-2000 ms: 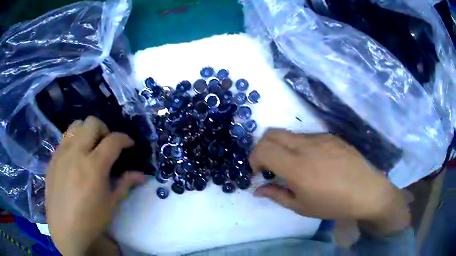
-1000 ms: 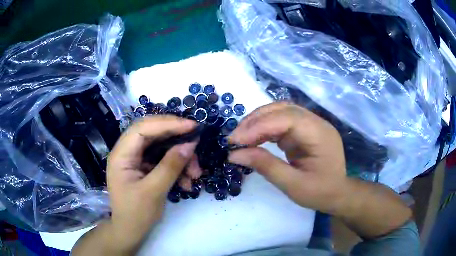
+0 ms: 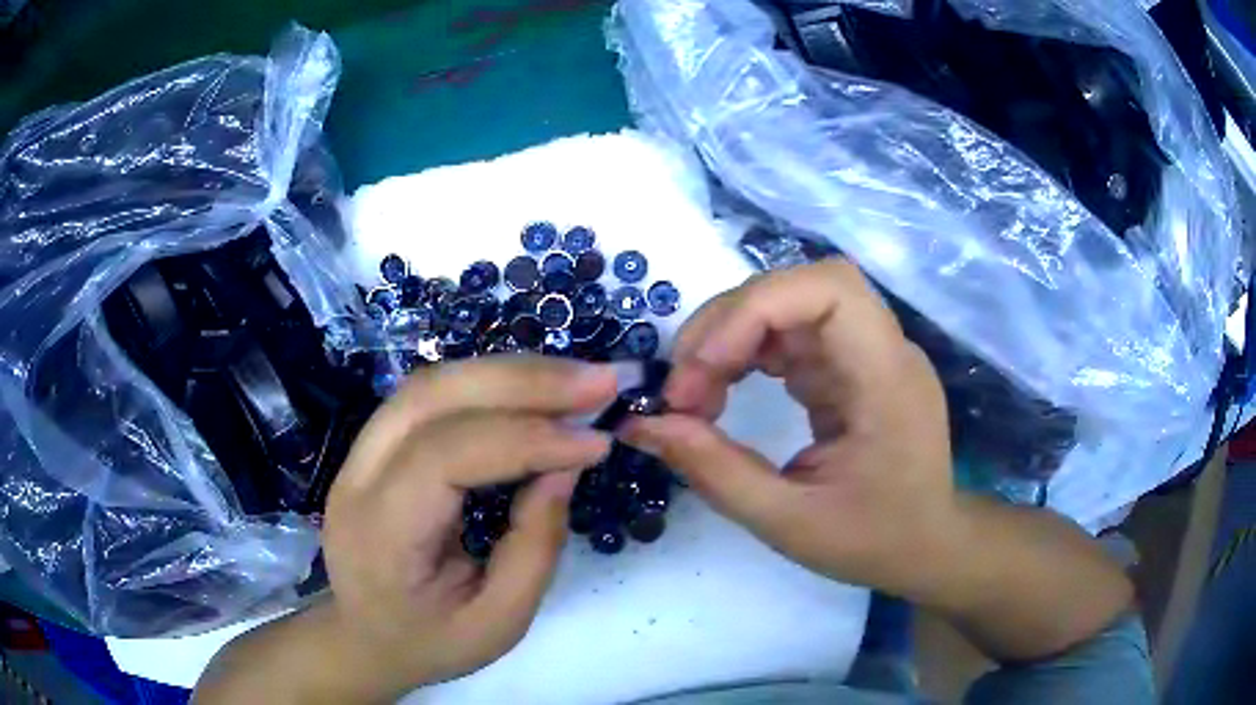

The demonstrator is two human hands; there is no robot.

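Note:
My left hand point(image 3: 462, 482) and my right hand point(image 3: 813, 427) meet over the pile, both gripping a small black plastic housing point(image 3: 636, 395) between their fingertips. Most of the housing is hidden by my fingers; a shiny spot shows on it. I cannot tell if a separate cap is at my right fingertips. The round caps point(image 3: 555, 311), dark discs with silver rims, lie in a loose pile on the white pad point(image 3: 551, 176). My left hand covers part of the pile.
The left clear plastic bag point(image 3: 138, 152) holds black housings point(image 3: 255, 379). The right clear plastic bag point(image 3: 937, 179) has a wide-open mouth with black parts point(image 3: 1088, 103) inside. A green surface point(image 3: 468, 90) lies beyond the pad. A grey sleeve point(image 3: 1074, 675) shows at the bottom right.
Since two seconds ago, my left hand has come from the left bag to over the pile with a black housing. My right hand has moved inward to it. In the last second, both hands shifted slightly.

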